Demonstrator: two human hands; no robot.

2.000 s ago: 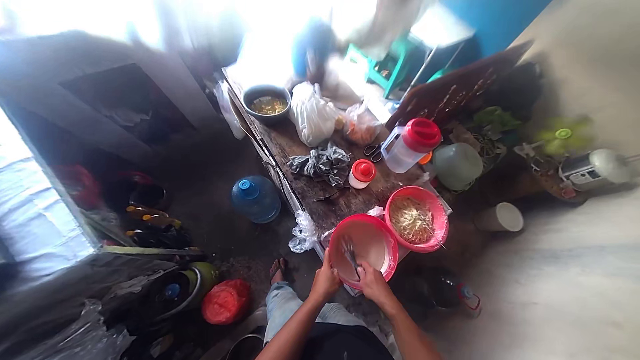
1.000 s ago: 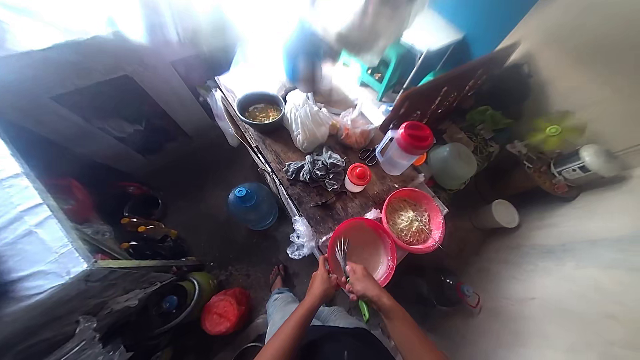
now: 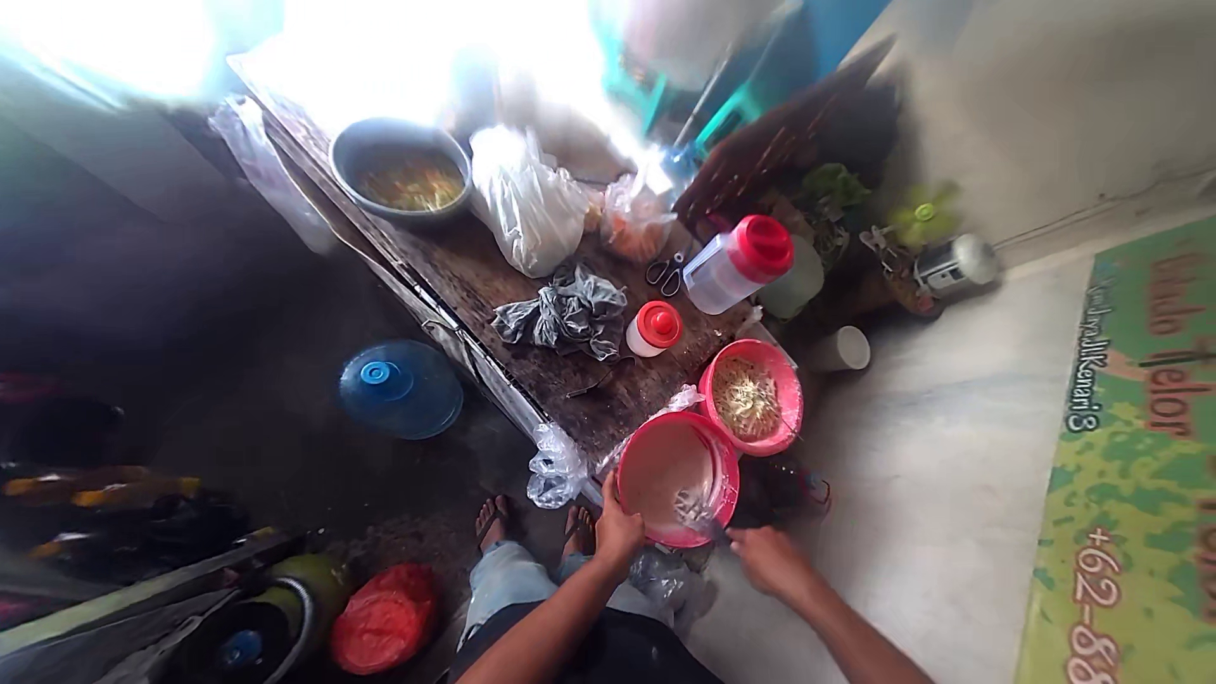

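Observation:
My left hand (image 3: 617, 530) grips the near left rim of a pink plastic basin (image 3: 655, 446) of pale, creamy liquid at the table's near corner. My right hand (image 3: 768, 560) is closed around the handle of a metal whisk (image 3: 701, 513), whose wires rest in the liquid near the basin's right side. Just behind and to the right stands a second pink basin (image 3: 788, 366) with bean sprouts (image 3: 748, 399) in it. A small jar with a red lid (image 3: 657, 328) stands on the wooden table (image 3: 513, 380), beside a crumpled dark plastic bag (image 3: 570, 312).
Farther back on the table are a grey bowl of shredded food (image 3: 347, 180), a white plastic bag (image 3: 527, 204), scissors (image 3: 667, 274) and a red-lidded pitcher (image 3: 736, 266). On the floor at left are a blue water jug (image 3: 404, 389), a red bag (image 3: 388, 617) and a gas cylinder (image 3: 309, 579).
The whisk has moved down into the liquid toward the basin's right side, and my right hand has shifted right, away from my left. The view has turned, now showing a green banner at right.

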